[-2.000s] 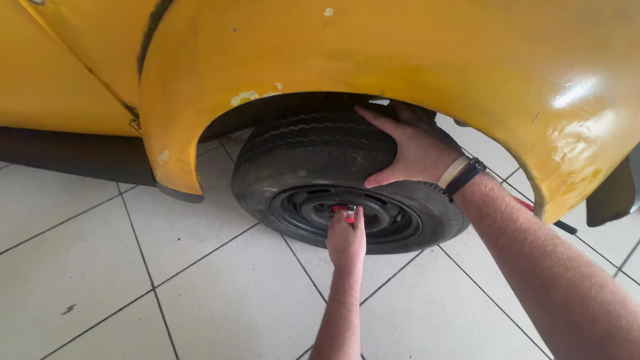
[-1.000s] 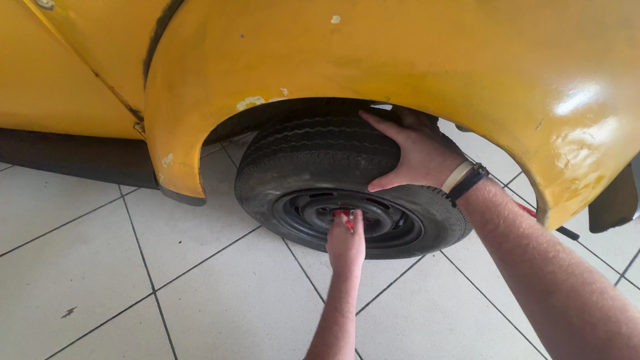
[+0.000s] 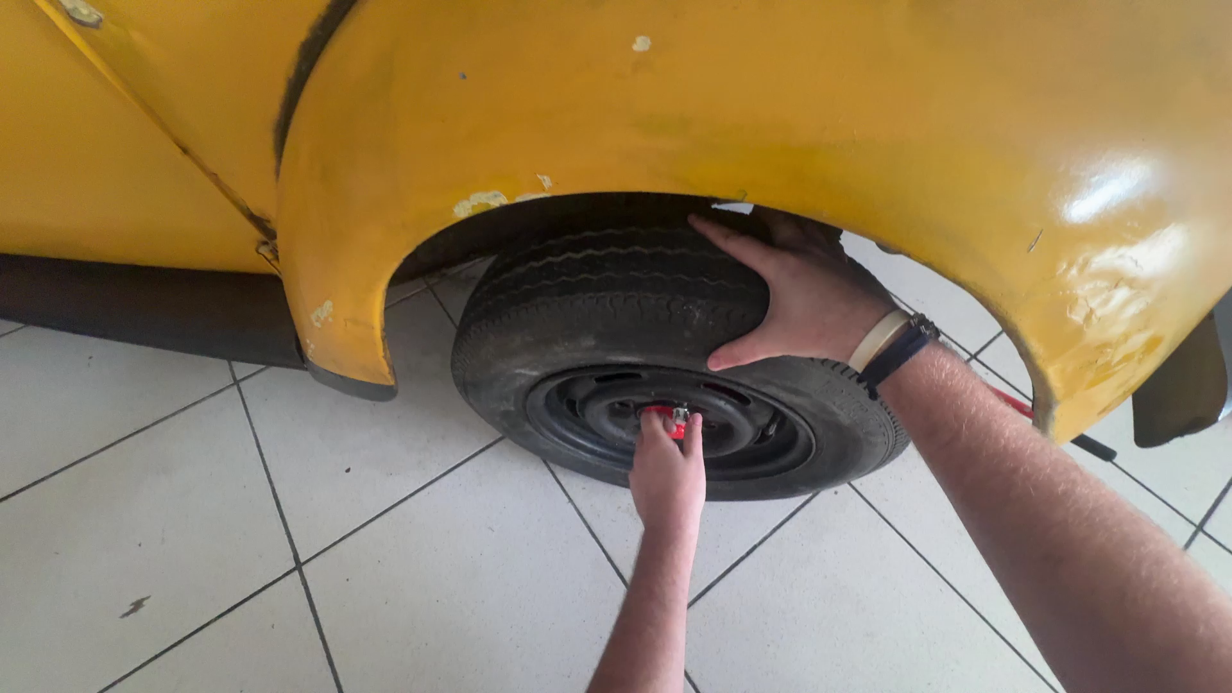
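A black tire (image 3: 597, 318) on a dark steel wheel rim (image 3: 568, 414) stands within the arch of a yellow car fender (image 3: 770, 115). At the hub, my left hand (image 3: 669, 462) pinches a small red and metallic part (image 3: 680, 418) between thumb and fingers; what exactly it is cannot be told, as the fingers cover much of it. My right hand (image 3: 804, 294), spread wide, rests on the tire's tread and sidewall at the upper right. Bands circle that wrist. The far side of the tire is hidden.
Left of the wheel runs a dark running board (image 3: 144, 308) below the yellow body. Behind my right forearm, a red bar (image 3: 1011, 402) and a black rod end (image 3: 1094, 448) show near the white tiled floor (image 3: 433, 577). A dark bumper end (image 3: 1182, 380) hangs at the right.
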